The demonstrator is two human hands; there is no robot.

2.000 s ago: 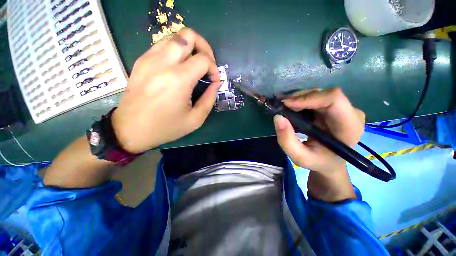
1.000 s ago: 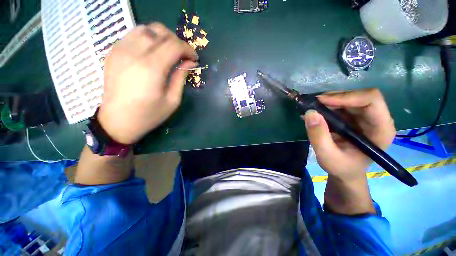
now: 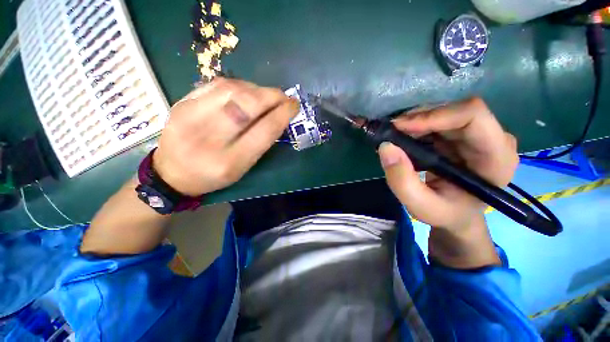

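Observation:
A small whitish-silver circuit board (image 3: 306,128) lies on the dark green bench top in front of me. My left hand (image 3: 224,133) is at its left side, with thumb and fingertips pinched together at the board's upper left edge. A thin yellowish end shows below the fingers; whether they hold a part or the board's edge cannot be told. My right hand (image 3: 455,163) holds a black soldering iron (image 3: 441,167) like a pen. Its thin metal tip points left, close to the board's upper right edge; contact cannot be told.
A white component sheet (image 3: 93,80) with rows of dark parts lies at upper left. Yellow-gold and black bits (image 3: 213,41) are scattered beyond my left hand. A wristwatch (image 3: 463,41) lies at upper right, near a white tub (image 3: 528,8) and a black cord (image 3: 594,87).
My left hand has moved from the pile of yellow-gold bits back to the board. The iron tip has come closer to the board. The whole view has shifted.

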